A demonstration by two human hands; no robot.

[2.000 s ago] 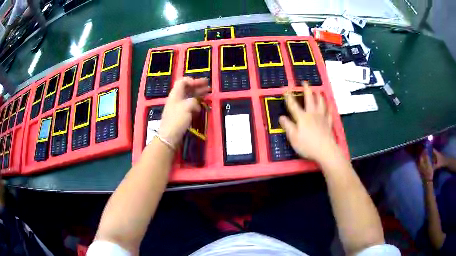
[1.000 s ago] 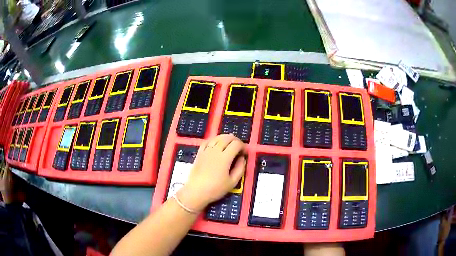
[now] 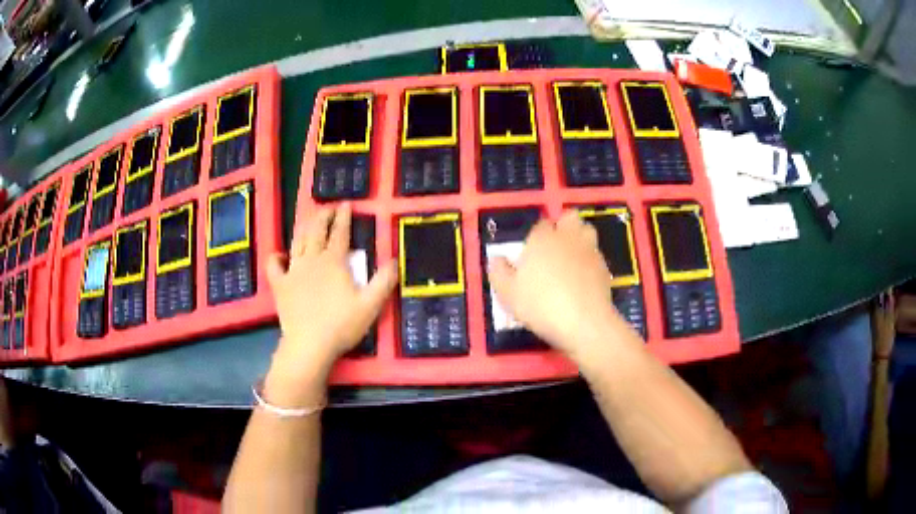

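A red phone tray (image 3: 482,371) holds two rows of keypad phones. The back-row phones (image 3: 509,136) lie face up with dark screens. In the front row, the second phone (image 3: 432,286) and the two rightmost lie face up. The middle front phone (image 3: 499,223) lies back up, with a white battery showing. My right hand (image 3: 552,286) is over it, fingertips on or just above it. My left hand (image 3: 326,286) lies spread over the leftmost front phone (image 3: 364,241), mostly covering it; whether it grips the phone cannot be told.
A second red tray (image 3: 166,336) of phones stands left, two screens lit; another lies beyond it. A single phone (image 3: 474,58) lies behind the main tray. Loose batteries (image 3: 758,161), an orange-red piece (image 3: 704,76) and a white board (image 3: 723,18) are right. A person's arm shows far right.
My left hand has moved from the second front phone to the leftmost one. My right hand has come up from the front edge onto the middle phone. The second front phone is uncovered.
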